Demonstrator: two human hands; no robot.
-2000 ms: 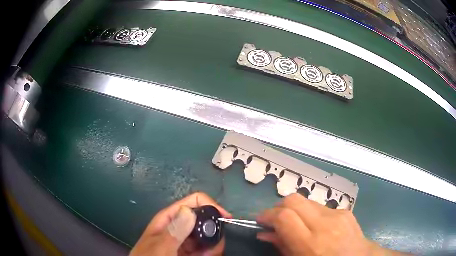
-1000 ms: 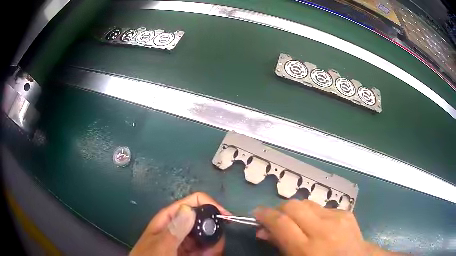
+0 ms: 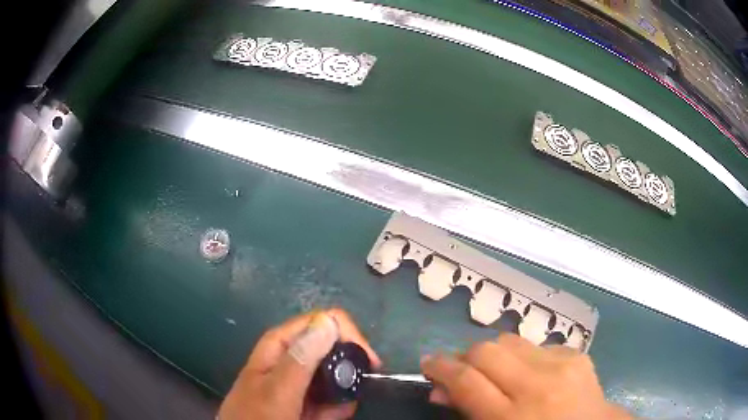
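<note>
My left hand [image 3: 283,369], with a pale wrap on the thumb, pinches a round black component [image 3: 345,375] with a pale centre and light dots, at the bottom centre. My right hand [image 3: 513,379] holds thin silver tweezers [image 3: 396,377] pointing left. Their tip is at the right edge of the black component; whether it touches cannot be told. A silver-grey carrier plate [image 3: 492,275] with scalloped pale cavities lies on the green surface just beyond my right hand, which hides part of its near right edge. A small clear disc [image 3: 215,245] lies at the left.
Two loaded carriers with ringed circles lie on the green belt, one at upper left [image 3: 295,61] and one at right [image 3: 604,162]. A bright metal strip [image 3: 279,153] runs between belt and work surface. A metal roller end [image 3: 51,148] is at far left. Trays [image 3: 697,57] show at top right.
Both loaded carriers have moved right along the belt. The tweezers' legs now look like one rod, lower on the black component's edge. The whole view has shifted slightly.
</note>
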